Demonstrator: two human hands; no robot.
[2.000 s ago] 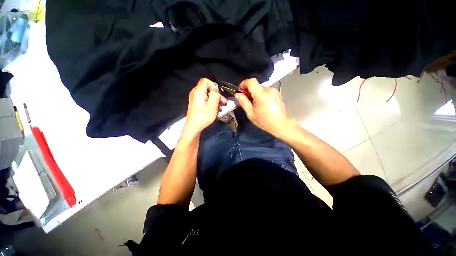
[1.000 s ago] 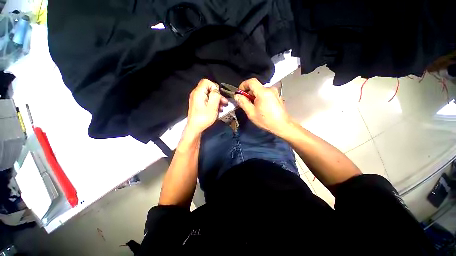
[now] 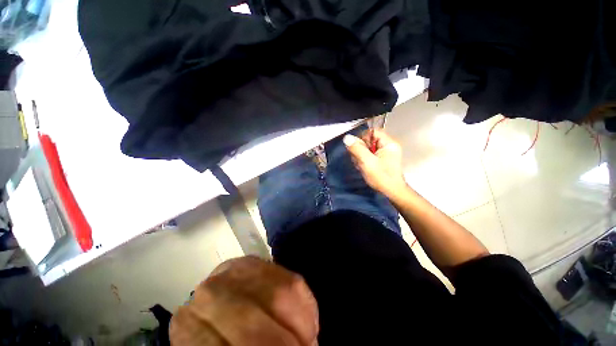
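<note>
The black garment (image 3: 270, 88) lies spread on the white table, its lower edge near the table's front edge. A narrow black strap (image 3: 223, 180) hangs from its lower left corner over the table edge. My right hand (image 3: 379, 161) is at the table's front edge, just below the garment's right part, closed around the red-handled thread snips (image 3: 373, 144); the blades are hard to make out. My left hand (image 3: 244, 305) is large and blurred at the bottom, close to the camera and away from the garment. Its fingers are not clear, and I cannot tell if it holds anything.
A long red object (image 3: 64, 192) and a white-grey stack (image 3: 30, 219) lie at the table's left. A bluish clear bag (image 3: 23, 20) is upper left. More black cloth (image 3: 520, 61) overhangs at the right, with red threads below. Pale tiled floor (image 3: 459, 182) shows beyond the table.
My left hand has left the garment and come down and toward the camera. My right hand has moved right and slightly down with the snips. The garment's lower edge has shifted up, uncovering table.
</note>
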